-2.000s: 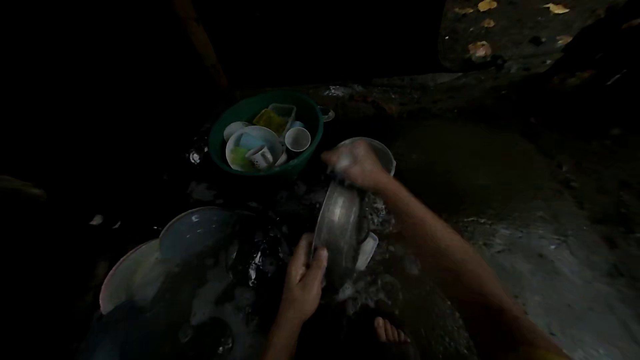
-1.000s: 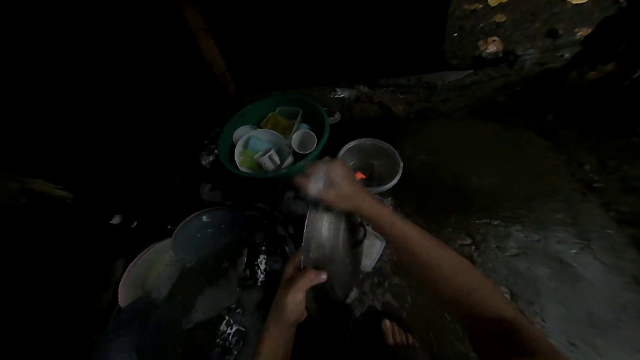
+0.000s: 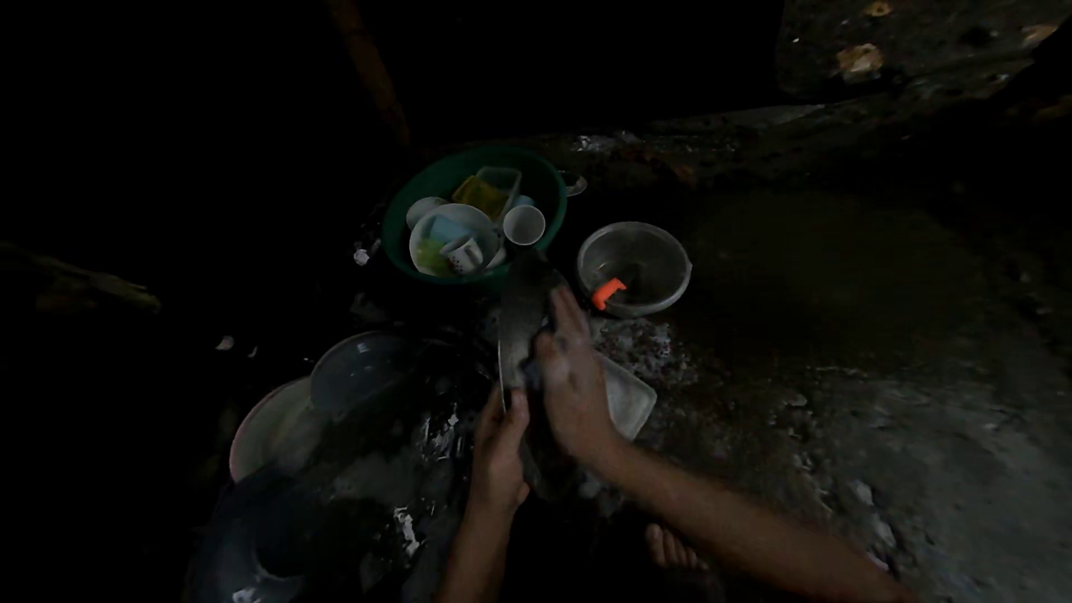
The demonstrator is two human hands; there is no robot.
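Note:
A round metal pan (image 3: 521,322) is tilted up on its edge, its rim toward the camera. My left hand (image 3: 500,448) grips its lower edge, thumb on the near side. My right hand (image 3: 574,377) lies against the pan's right side, blurred, with a small dark scrubbing thing (image 3: 531,368) partly showing under the fingers; what it is made of I cannot tell. Behind the right wrist a pale rectangular container (image 3: 626,398) rests on the wet ground. Beyond the hands stands a clear round bowl (image 3: 677,289) with an orange-handled thing (image 3: 609,293) inside.
A green basin (image 3: 392,243) holds a white bowl (image 3: 419,239), white cups (image 3: 524,225) and a clear container. At left lie a greyish basin or lid (image 3: 360,373) and a pink-rimmed basin (image 3: 251,427). A bare foot (image 3: 670,548) is near the bottom edge. The ground is wet concrete.
My right hand has moved from the pan's far upper end down to its right side, nearer my left hand. The clear bowl, partly covered by that hand earlier, shows more fully.

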